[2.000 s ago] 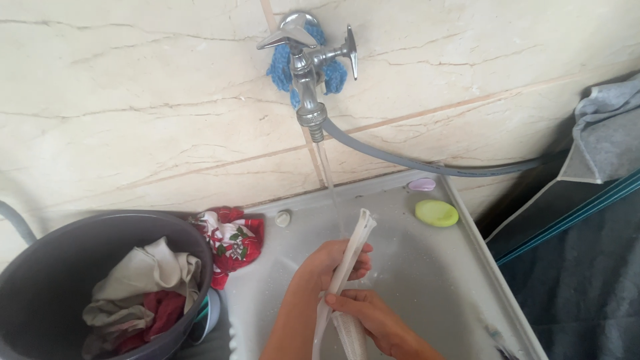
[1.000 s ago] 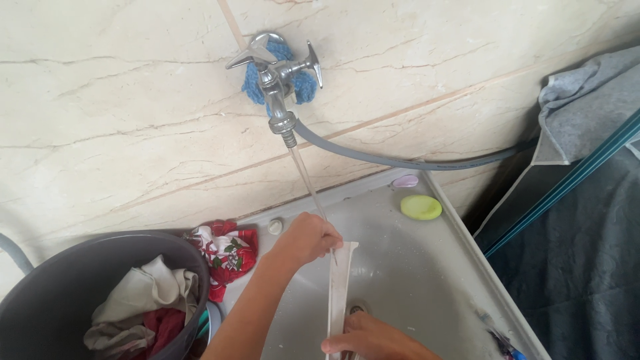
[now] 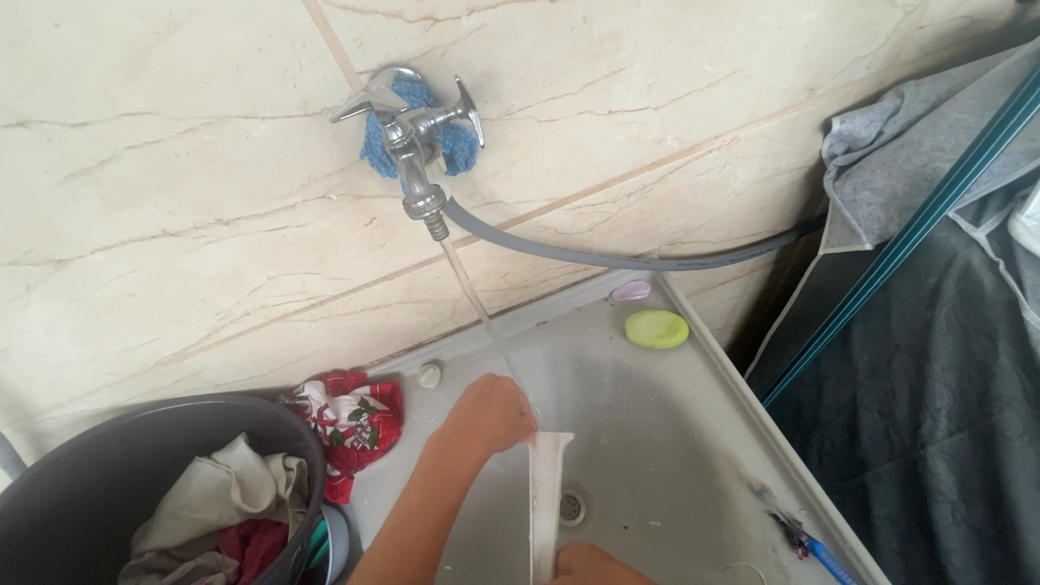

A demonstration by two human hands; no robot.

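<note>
My left hand (image 3: pixel 497 414) is closed on the upper end of a long white strip (image 3: pixel 547 496), which looks like folded cloth, near the stream of water. Lower down, at the bottom edge of the view, my right hand (image 3: pixel 597 567) grips the same strip, partly cut off. Water (image 3: pixel 465 280) runs from the chrome faucet (image 3: pixel 418 166) into the grey sink (image 3: pixel 650 422) beside my left hand. The metal drain (image 3: pixel 572 505) shows just right of the strip.
A dark bucket (image 3: pixel 244 406) of clothes stands at left, beside a red patterned cloth (image 3: pixel 357 422). Green soap (image 3: pixel 656 329), a purple piece (image 3: pixel 631 290) and a white cap (image 3: pixel 429 374) lie on the rim. A blue-handled brush (image 3: pixel 825 561) lies at right. A grey hose (image 3: pixel 585 258) crosses the wall.
Two seconds ago both hands were close together on the white strip. They are now farther apart along it, with the strip stretched downward between them. The water keeps running.
</note>
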